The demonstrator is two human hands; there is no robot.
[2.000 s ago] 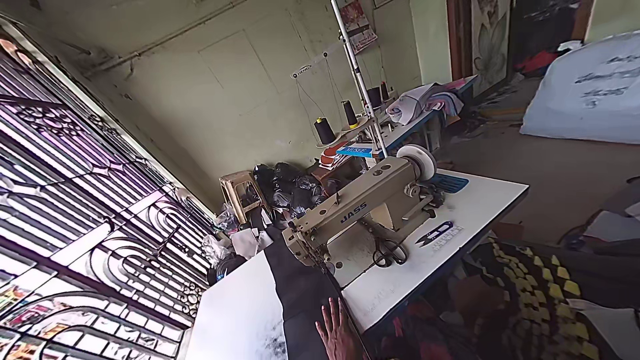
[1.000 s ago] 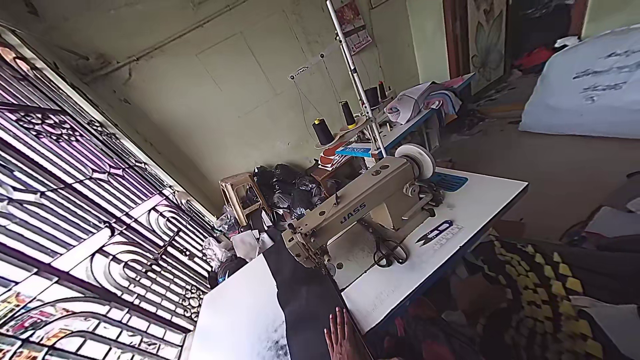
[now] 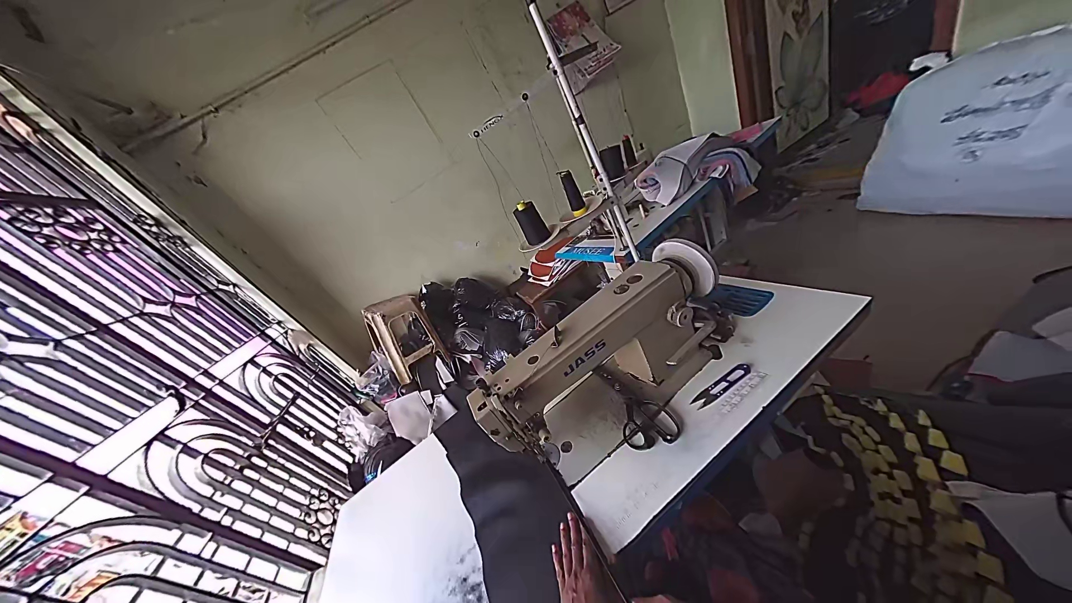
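My left hand (image 3: 578, 561) lies flat at the bottom of the head view, fingers extended, on the right edge of a long strip of black fabric (image 3: 511, 502). The strip runs up the white sewing table (image 3: 402, 519) to the needle end of a beige JASS industrial sewing machine (image 3: 595, 352). How the needle and presser foot meet the fabric is too small to tell. Black-handled scissors (image 3: 649, 423) rest against the machine by its arm, right of the needle end. My right hand is not visible.
A barred window (image 3: 167, 402) borders the table's left. Behind the machine stand thread cones (image 3: 530, 224), black plastic bags (image 3: 494, 322) and a stool (image 3: 402, 331). A second table (image 3: 687, 201) holds folded cloth. A large white sack (image 3: 971, 142) lies at right.
The fingers of my left hand, spread two seconds ago, are now closer together. The hand has shifted slightly right and stays on the black fabric.
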